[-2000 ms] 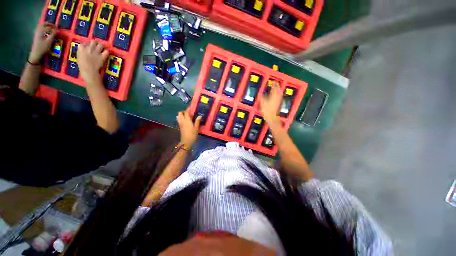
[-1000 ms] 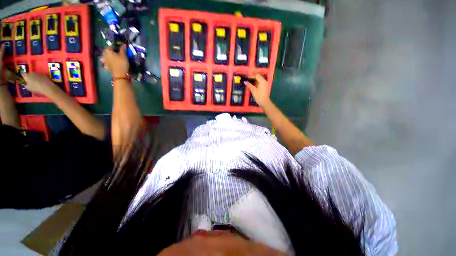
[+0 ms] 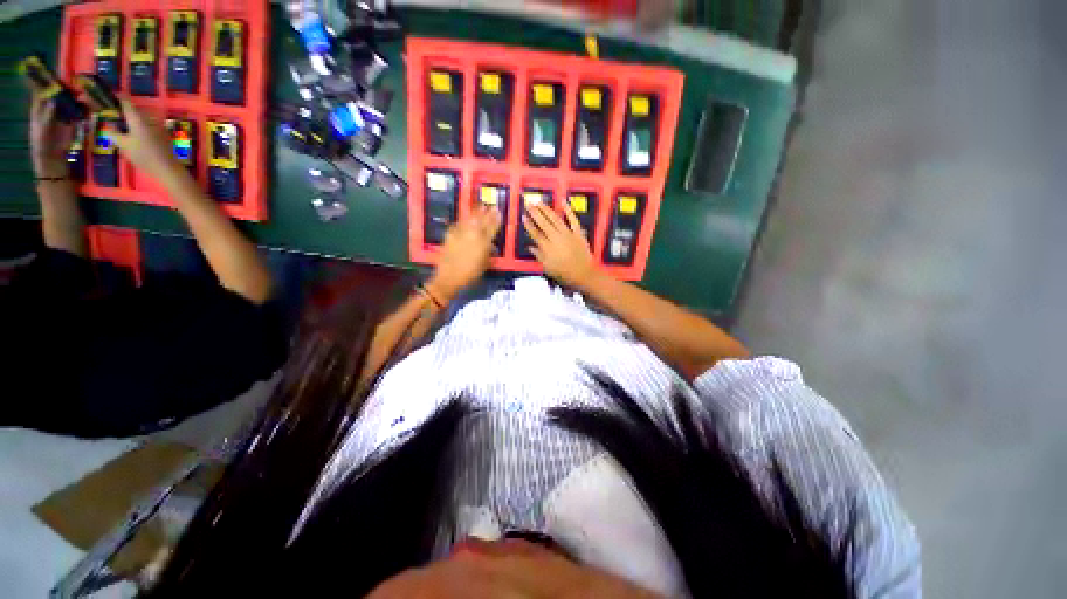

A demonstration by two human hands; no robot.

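Observation:
A red phone tray (image 3: pixel 532 173) lies in front of me with two rows of keypad phones, backs up, each with a yellow patch at its top end. My left hand (image 3: pixel 470 242) is at the near row, its fingers over the second phone from the left (image 3: pixel 495 199). My right hand (image 3: pixel 560 242) is beside it, fingers spread over the third and fourth phones of the near row. The fingertips partly cover these phones. Whether either hand grips anything is too blurred to tell.
A loose battery pile (image 3: pixel 339 117) lies left of my tray. Further left a person in black holds phones over another red tray (image 3: pixel 255 140) of front-up phones. A dark slab (image 3: pixel 717 147) lies right of my tray. A small yellow piece (image 3: pixel 592 46) is above it.
My left hand has moved from the battery pile to the tray's near row. My right hand has moved left along that row. The neighbour has lifted phones. The view has shifted.

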